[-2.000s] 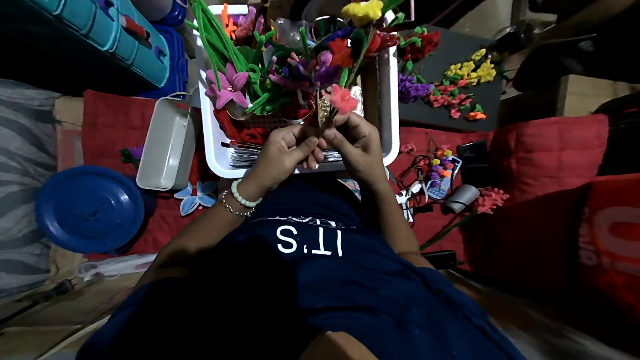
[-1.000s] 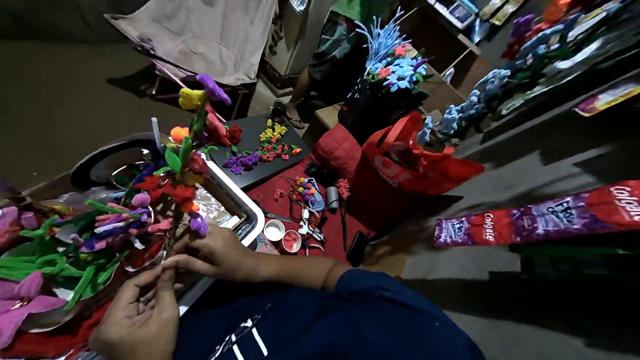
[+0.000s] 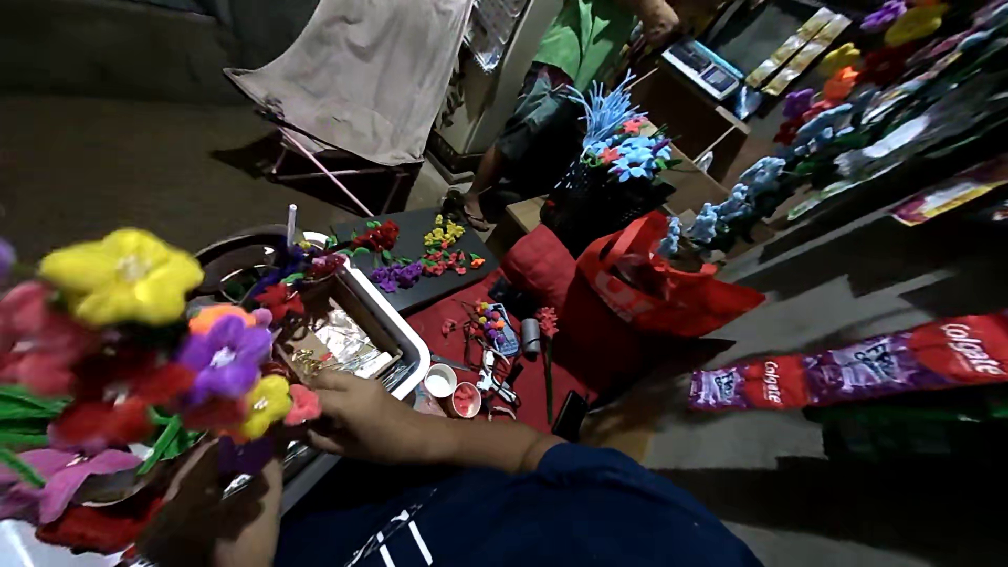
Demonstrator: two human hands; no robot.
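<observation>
At the lower left, my left hand [image 3: 224, 504] is below a bunch of pipe-cleaner flowers, its fingers mostly hidden behind the blooms. My right hand [image 3: 358, 417] is at the bunch's right side, beside a small coral flower [image 3: 303, 404]; its fingertips are partly hidden. In the bunch are a large yellow flower [image 3: 126, 276], a purple flower [image 3: 224, 354], a smaller yellow flower [image 3: 266, 405] and red ones. Below them spreads a pink flower [image 3: 67, 476]. Behind my right hand, a white tray [image 3: 413, 354] holds a cardboard box [image 3: 378, 366] with metallic bits.
Finished flowers lie on a dark board [image 3: 417, 295]. Two small cups [image 3: 453, 386], cables and a phone [image 3: 571, 415] rest on red cloth, near a red bag [image 3: 669, 283]. A person [image 3: 551, 102] stands behind, past a folding chair [image 3: 370, 71]. Sachet strips [image 3: 850, 362] hang at right.
The view has swung far to the right since the earliest frame. The yellow and purple flowers of the bunch now stand large in front of my hands.
</observation>
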